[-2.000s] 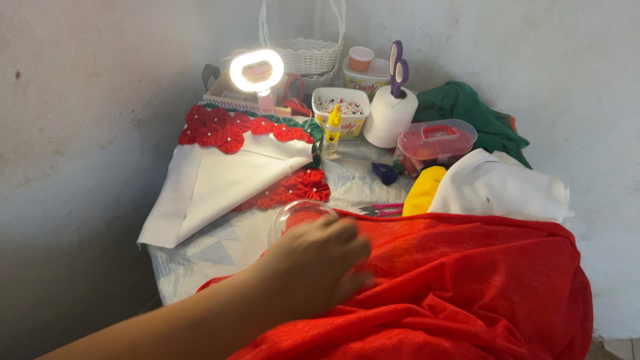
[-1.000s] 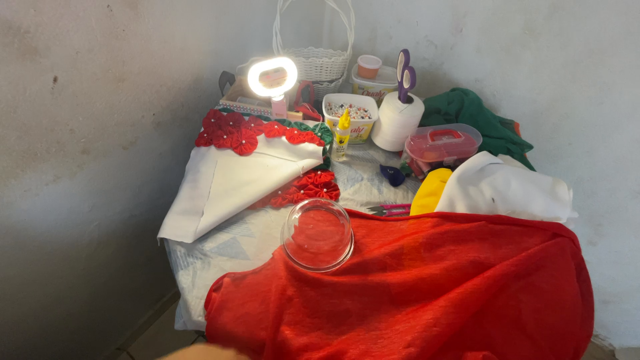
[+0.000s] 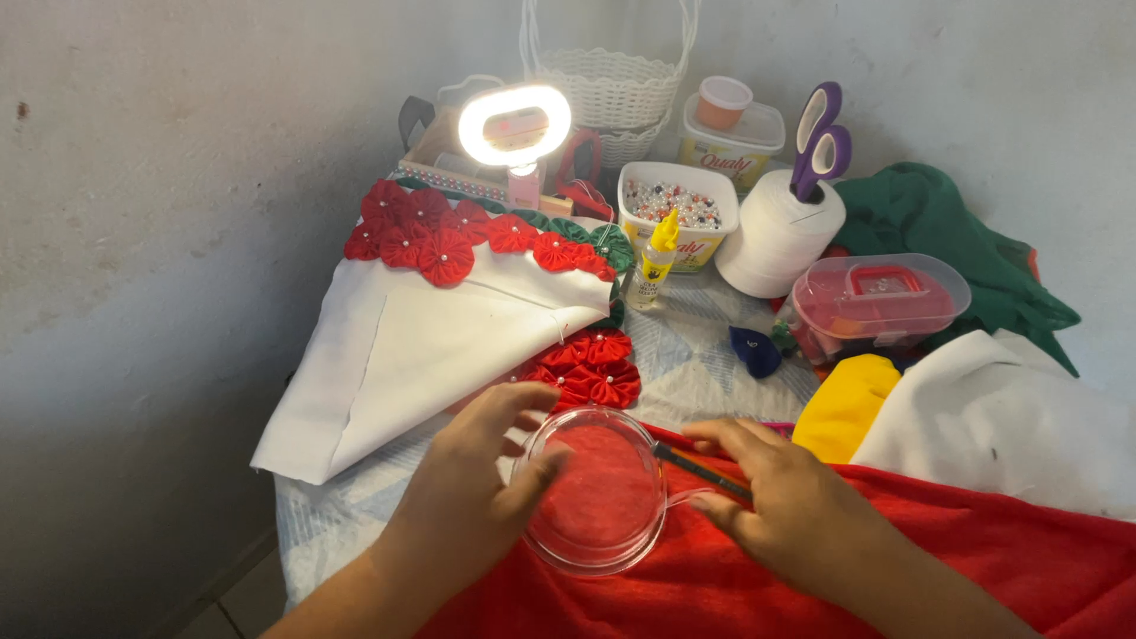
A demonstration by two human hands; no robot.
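Note:
A clear round lid or dish (image 3: 596, 493) lies on the red fabric (image 3: 710, 586) that covers the near part of the table. My left hand (image 3: 497, 453) is at its left rim, thumb and fingers spread; whether it touches the rim is unclear. In my right hand (image 3: 768, 497) is a dark pencil or pen (image 3: 701, 470), its far end at the dish's right edge. Beyond my left hand lies white fabric (image 3: 426, 355) edged with red gathered fabric rosettes (image 3: 445, 257), pearl-like beads at their centres.
Behind stand a lit lamp (image 3: 515, 124), a white basket (image 3: 612, 89), a tub of beads (image 3: 674, 209), a glue bottle (image 3: 655, 266) and a thread cone (image 3: 781, 235) holding purple-handled scissors (image 3: 821, 142). A lidded plastic box (image 3: 874, 306) and green (image 3: 923, 222), yellow (image 3: 848, 404) and white cloth (image 3: 985, 426) lie right.
Both hands are now at the dish, the right one with a dark pencil or pen. A second ago the dish lay untouched; before that, one hand was over it. The view has moved closer.

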